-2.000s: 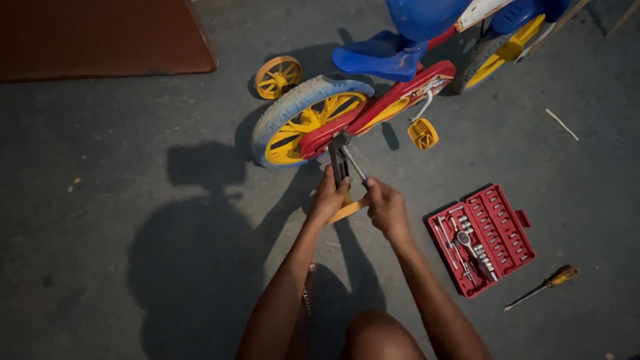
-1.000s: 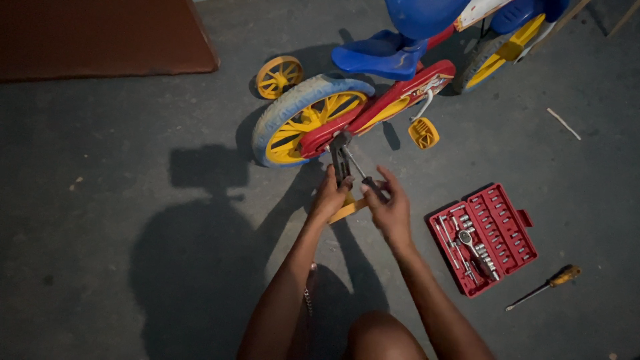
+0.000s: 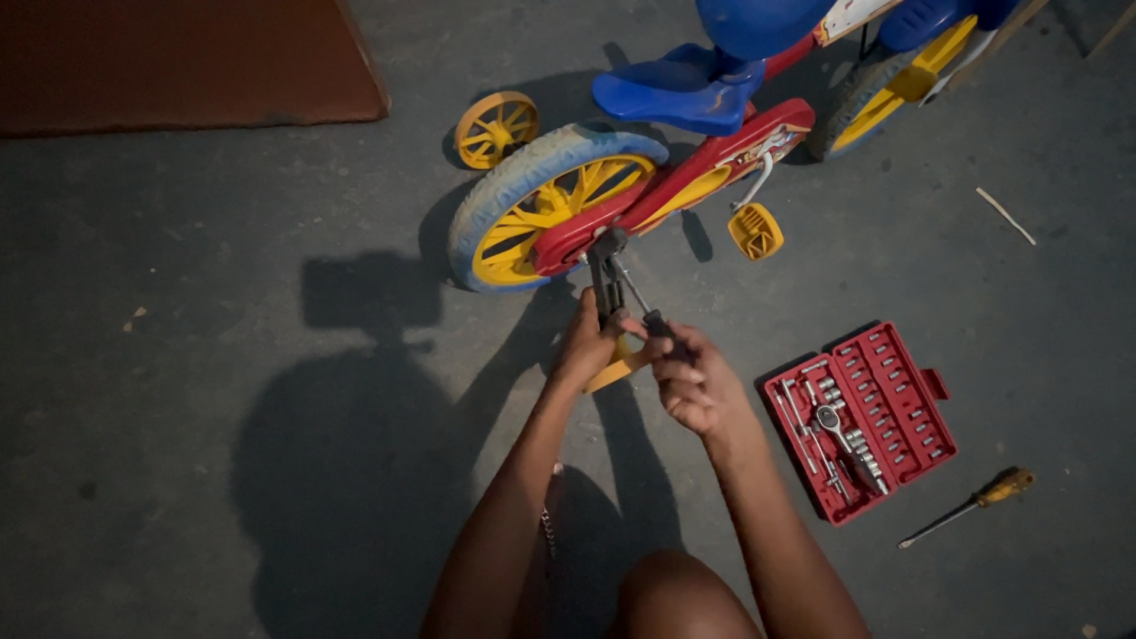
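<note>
A child's bicycle with a red frame (image 3: 710, 182) and blue seat (image 3: 679, 89) stands in front of me. My left hand (image 3: 588, 342) is closed around the black training-wheel bracket (image 3: 606, 275), which hangs beside the rear wheel (image 3: 532, 209). In my right hand (image 3: 697, 377) is the dark handle of a screwdriver-like tool (image 3: 641, 297); its metal shaft runs up to the top of the bracket, where the tip's exact contact cannot be made out. The near yellow training wheel (image 3: 608, 377) is partly hidden behind my hands.
On the floor at right lie an open red socket set case (image 3: 932, 439) and a yellow-handled screwdriver (image 3: 1003, 488). A thin pale stick (image 3: 1005, 216) lies farther off. The bicycle's yellow pedal (image 3: 756, 232) juts toward me. A brown flat-sided object (image 3: 195, 67) occupies the upper left.
The fingers of my right hand have shifted around the tool's handle, opening and then closing more around it. My left hand has stayed at the bracket.
</note>
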